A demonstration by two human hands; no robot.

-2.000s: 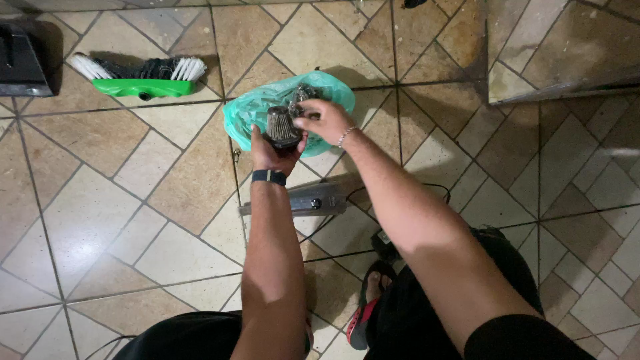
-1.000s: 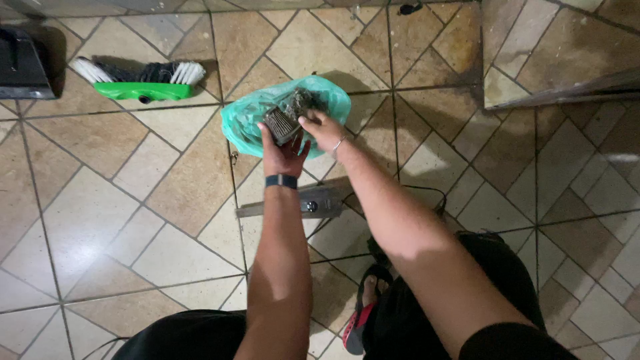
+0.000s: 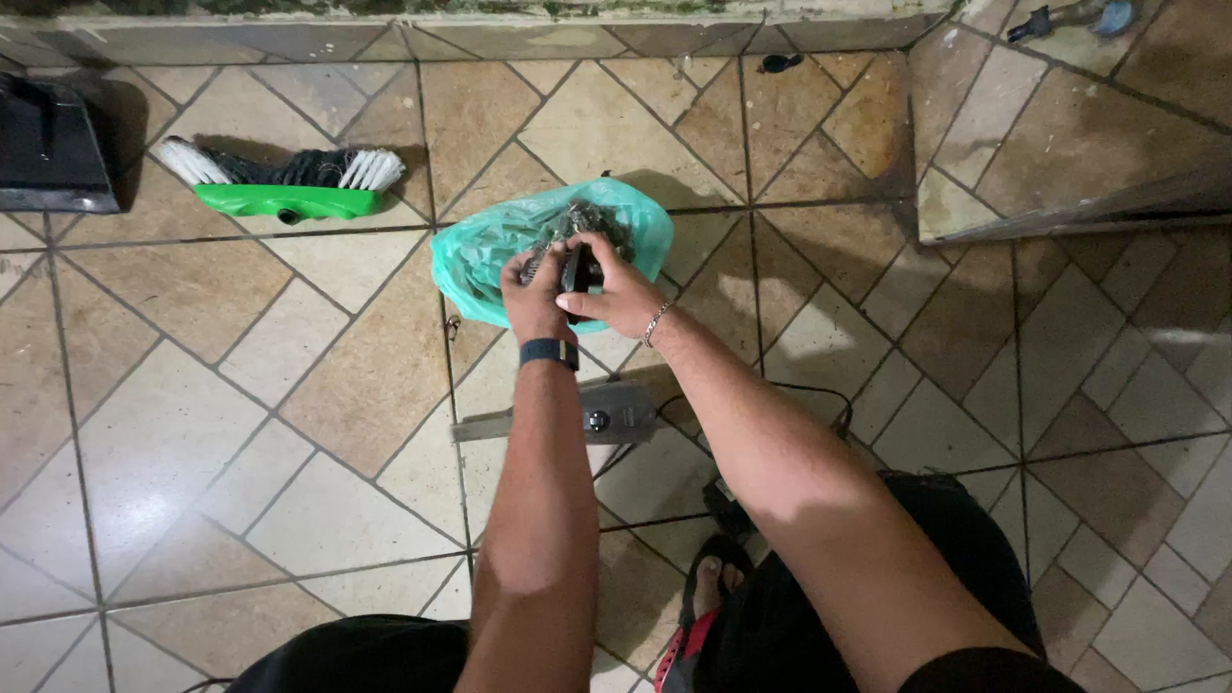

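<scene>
A dark pleated filter (image 3: 576, 274) is held over a green plastic bag (image 3: 481, 260) on the tiled floor. My left hand (image 3: 534, 294), with a dark wristband, grips the filter's left side, its fingers on the pleats. My right hand (image 3: 616, 294), wearing a chain bracelet, holds the right side with thumb and fingers. Grey clumps of dust and hair (image 3: 582, 219) lie in the bag just beyond my fingers. Parts of the filter are hidden by both hands. Below my wrists lies the translucent grey part of a handheld vacuum cleaner (image 3: 621, 409), partly covered by my left forearm.
A green broom head (image 3: 289, 200) with black and white bristles lies at the upper left, beside a black dustpan (image 3: 58, 144). A black cord (image 3: 837, 397) curves near my right forearm. A tiled ledge (image 3: 1039, 135) stands at the upper right. My sandalled foot (image 3: 707, 587) is below.
The filter has been turned, so its pleats, plainly visible earlier, are now mostly covered. My right hand's thumb and fingers have moved around its right side.
</scene>
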